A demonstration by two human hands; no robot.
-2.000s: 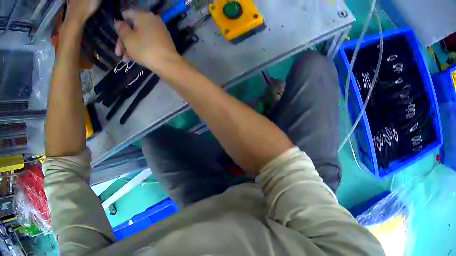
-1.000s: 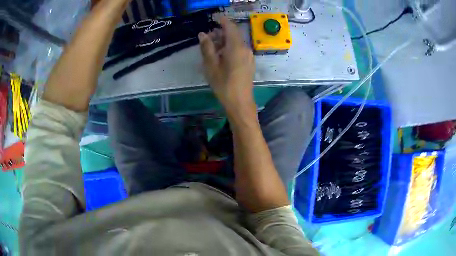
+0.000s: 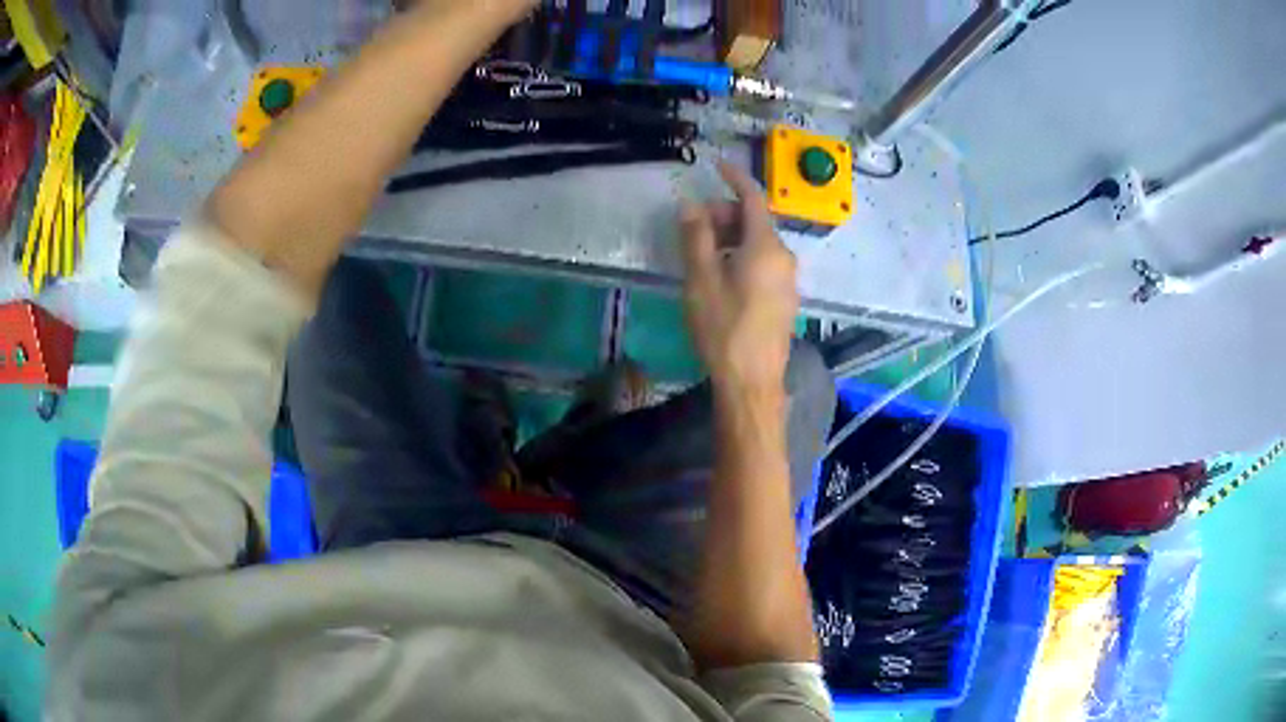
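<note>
Several black straps [image 3: 529,134] with white oval marks lie side by side on the grey bench. My right hand [image 3: 741,275] is just in front of their looped ends, fingers apart and empty, left of a yellow button box [image 3: 810,178] with a green button. My left forearm reaches over the bench's left part; my left hand is cut off by the top edge. A second yellow button box [image 3: 274,102] is partly behind that forearm. A blue-handled tool [image 3: 691,74] with a metal tip lies behind the straps.
A blue bin [image 3: 993,525] of black straps stands on the floor at the right, with a thin clear hose over it. A metal post [image 3: 948,71] rises right of the button box. Yellow strips [image 3: 59,184] are far left. A blue box with yellow parts [image 3: 1078,621] is lower right.
The view has turned and shifted, and the left button box now shows. My right hand has come away from the straps, fingers apart. My left hand has gone out at the top edge.
</note>
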